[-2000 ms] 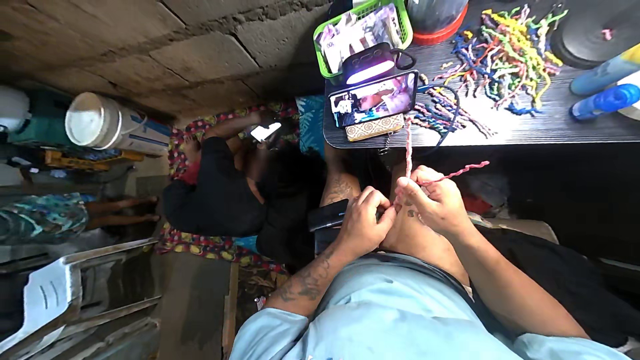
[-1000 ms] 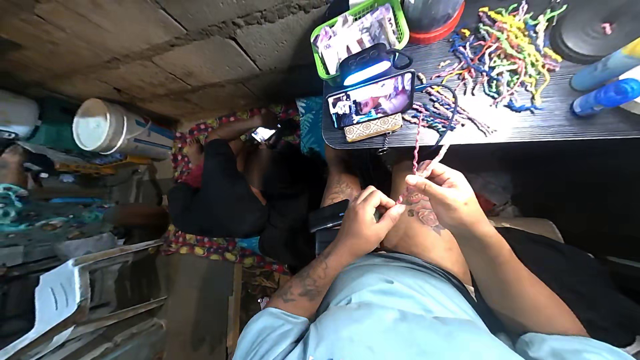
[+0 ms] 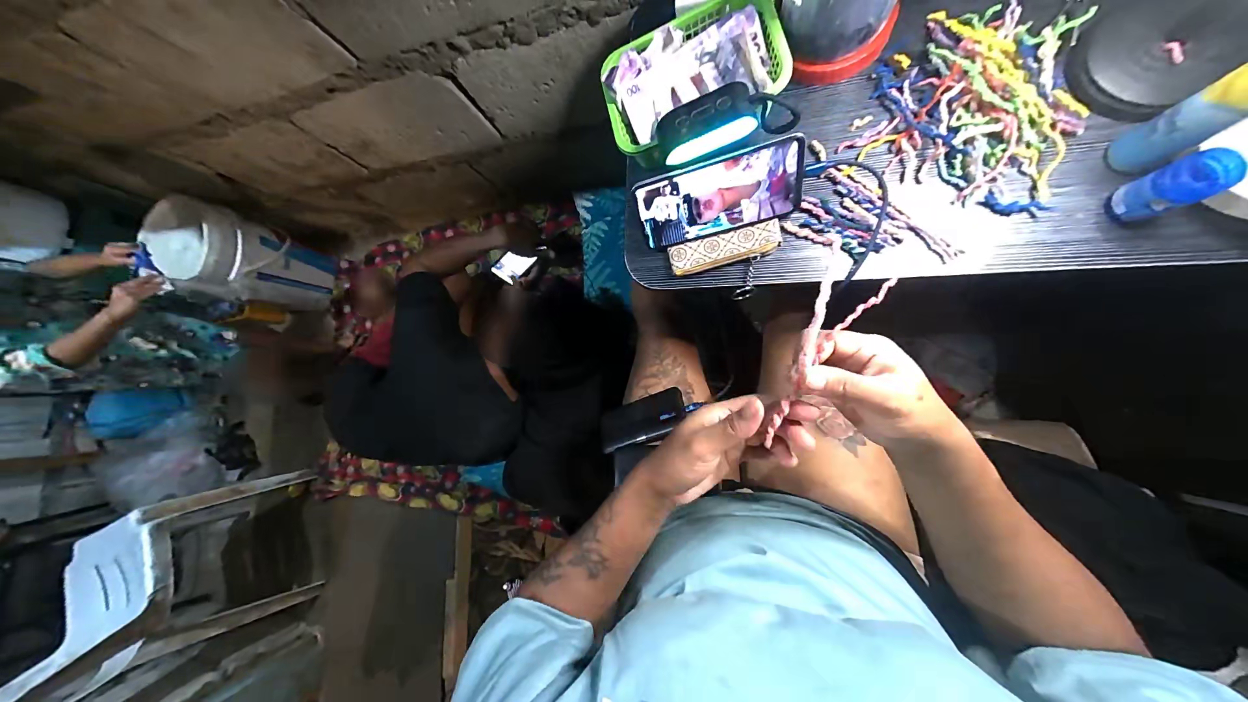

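Pink and white twisted yarn strands [image 3: 817,327] stretch between and above my hands, over my lap. My right hand [image 3: 863,385] grips them between thumb and fingers, and two ends stick up beyond it toward the table edge. My left hand [image 3: 717,444], lower and to the left, has its thumb and fingertips at the lower end of the yarn. A heap of multicoloured yarn pieces [image 3: 985,107] lies on the dark table. Nearer the edge is a group of twisted yarn cords [image 3: 877,219], partly crossed by a black cable.
On the table [image 3: 1072,244] are a phone [image 3: 721,190], a lit lamp [image 3: 710,136], a patterned case [image 3: 726,249], a green basket [image 3: 619,117] with banknotes, and blue bottles [image 3: 1175,185]. A person [image 3: 419,380] sits low at left; another person's hands [image 3: 127,278] show near a white bucket [image 3: 180,244].
My left hand has turned, its palm showing more. The yarn in my hands has shifted, with two ends now spread above my right hand. At far left, another person's hands have come into view.
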